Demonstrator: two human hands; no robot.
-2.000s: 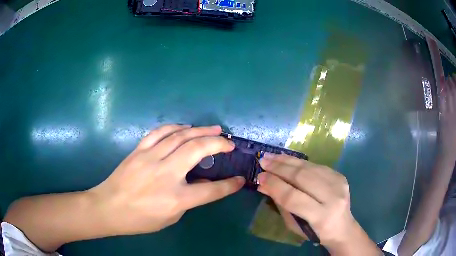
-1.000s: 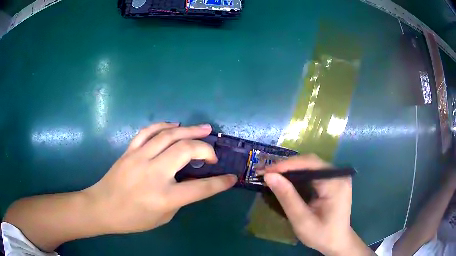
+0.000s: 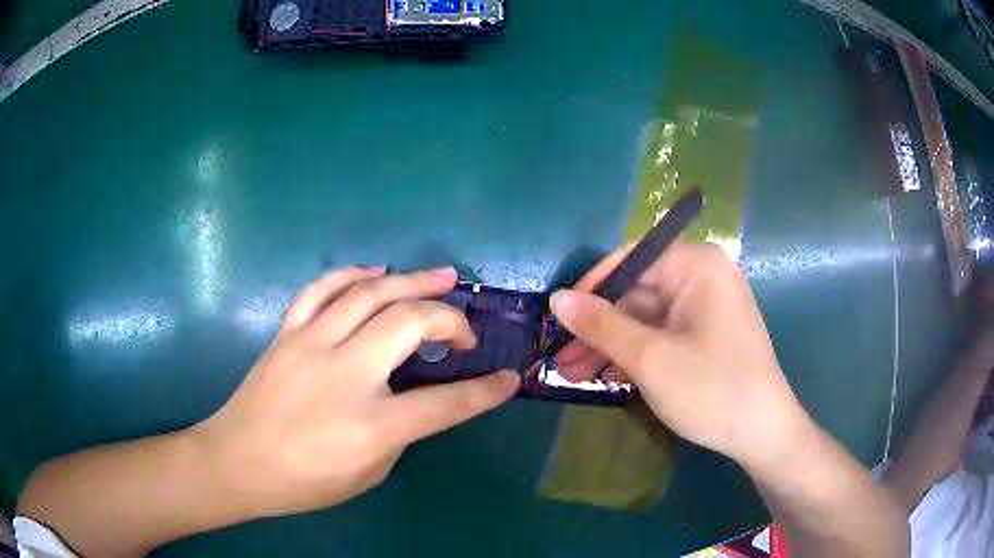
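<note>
An open phone assembly (image 3: 491,331) lies on the green surface, its dark end with the pale disc to the left and its silvery end to the right. My left hand (image 3: 327,371) grips the phone's dark end, fingers on the far edge and thumb on the near edge. My right hand (image 3: 687,338) holds black tweezers (image 3: 652,249) slanting down to the left, their tips at the phone's middle near the fine coloured wires. Whether the tips hold anything cannot be told. The right hand hides part of the silvery end. An amber sheet (image 3: 698,164) runs under the phone and right hand.
Another phone assembly (image 3: 360,27), seemingly stacked, lies at the top edge. A brown strip (image 3: 935,153) lies at the far right, with a dark see-through sheet beside it. Another person's forearm (image 3: 948,381) is at the right edge. A red item (image 3: 777,542) shows at the bottom edge.
The right hand first pressed on the phone with its fingers, then brought the tweezers round; they now stand steeper, tips at the wires. The other phone, amber sheet and brown strip appear shifted left.
</note>
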